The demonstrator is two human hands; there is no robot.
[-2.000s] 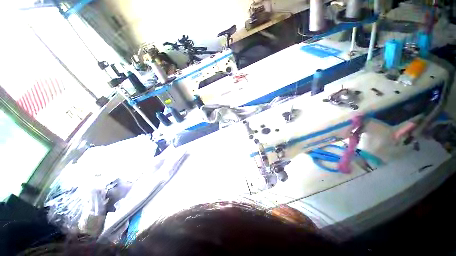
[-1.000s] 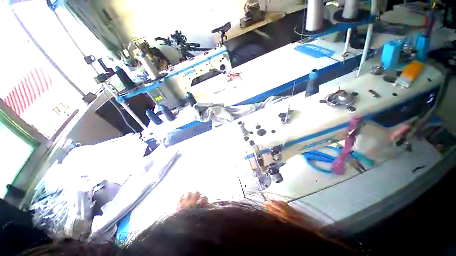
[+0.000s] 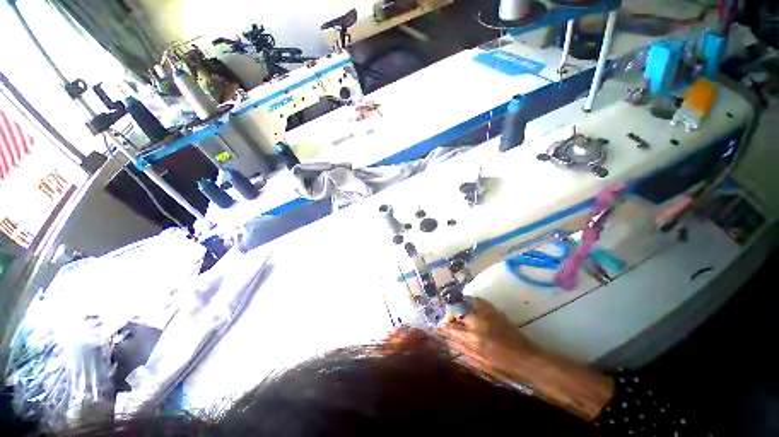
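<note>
The white industrial sewing machine (image 3: 512, 201) with a blue stripe stands in front of me. My right hand (image 3: 480, 331) is at its needle and presser foot area (image 3: 437, 286), fingers bent close to the metal parts; what the fingertips touch is hidden. A bit of my left hand (image 3: 408, 336) shows at the edge of the dark hair that covers the bottom of the view; its fingers cannot be made out. Overexposed white cloth (image 3: 299, 294) lies left of the needle area.
Blue-handled scissors (image 3: 538, 260) lie under the machine arm, behind a pink cloth strip (image 3: 588, 239). Heaped cloth and clear plastic (image 3: 64, 363) are at the far left. Another sewing machine (image 3: 290, 98) and thread stands are beyond. A parts tray (image 3: 736, 218) is at the right end.
My right hand and forearm have come into view and up to the needle area. My left hand has shifted right and is mostly hidden. The camera view has turned, moving the scene left.
</note>
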